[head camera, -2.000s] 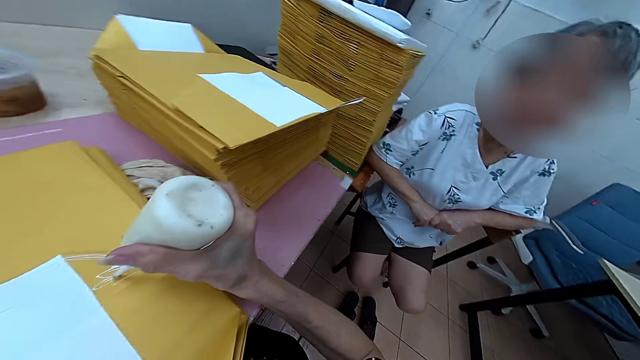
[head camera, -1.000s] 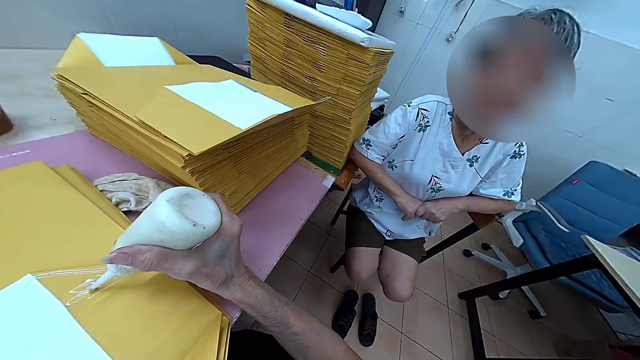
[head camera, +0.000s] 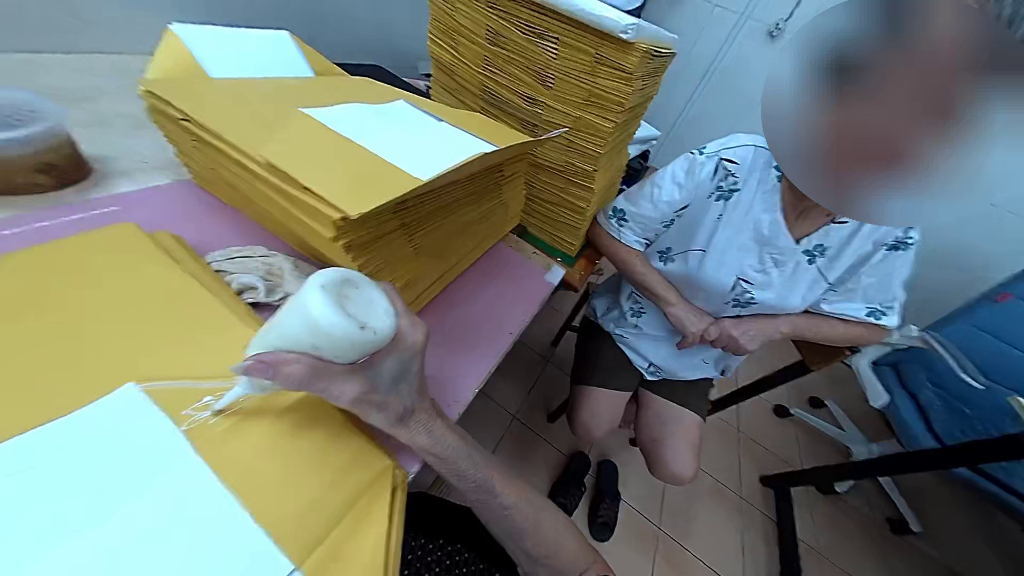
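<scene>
My right hand (head camera: 368, 368) grips a white plastic squeeze bottle (head camera: 328, 316) tipped nozzle down. Its narrow tip touches or hangs just over a yellow paper envelope (head camera: 264, 448) at the lower left, beside thin whitish strands of what looks like glue (head camera: 200, 404). On that envelope lies a white sheet (head camera: 120, 496). Behind the bottle is a crumpled cloth (head camera: 260, 274) on the pink table cover (head camera: 480, 320). My left hand is out of the picture.
Thick stacks of yellow envelopes (head camera: 432, 232) stand beyond the cloth, with a taller stack (head camera: 544, 104) behind. A plastic tub (head camera: 36, 148) sits at the far left. A seated person (head camera: 744, 256) with clasped hands is at the right, near a blue chair (head camera: 960, 360).
The view has shifted somewhat. My right hand has kept its grip on the tilted bottle near the envelope, and the seated person's hands have stayed clasped.
</scene>
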